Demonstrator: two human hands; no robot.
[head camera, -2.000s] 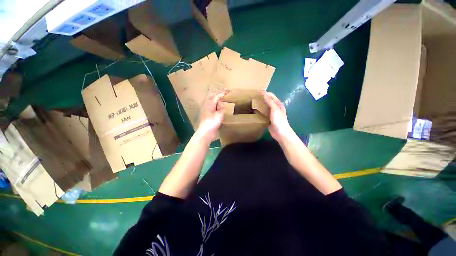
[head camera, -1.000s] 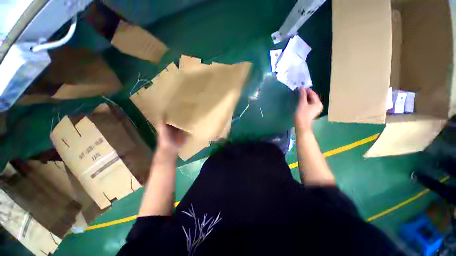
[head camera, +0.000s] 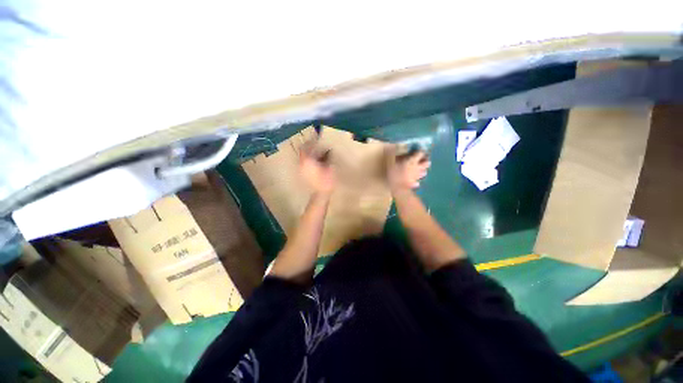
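Note:
Flat brown carton blanks (head camera: 350, 168) lie in front of me, slotted edges away from me. My left hand (head camera: 317, 172) is blurred over their left part. My right hand (head camera: 408, 168) is at their right edge, fingers spread, also blurred. Whether either hand grips a blank cannot be told. White slips (head camera: 488, 153) lie in a loose pile on the green surface to the right.
A large white surface edge (head camera: 329, 93) spans the top, with a white unit (head camera: 90, 206) below it at left. Bundles of printed carton blanks (head camera: 176, 258) lie at left. A big open carton (head camera: 595, 179) stands at right with a small white box (head camera: 631, 232) at its edge. A metal bar (head camera: 539, 99) is above the slips.
My right hand has left the white slips and moved back to the blanks. My left hand has moved up and right. The view has shifted, and the white surface now covers the top.

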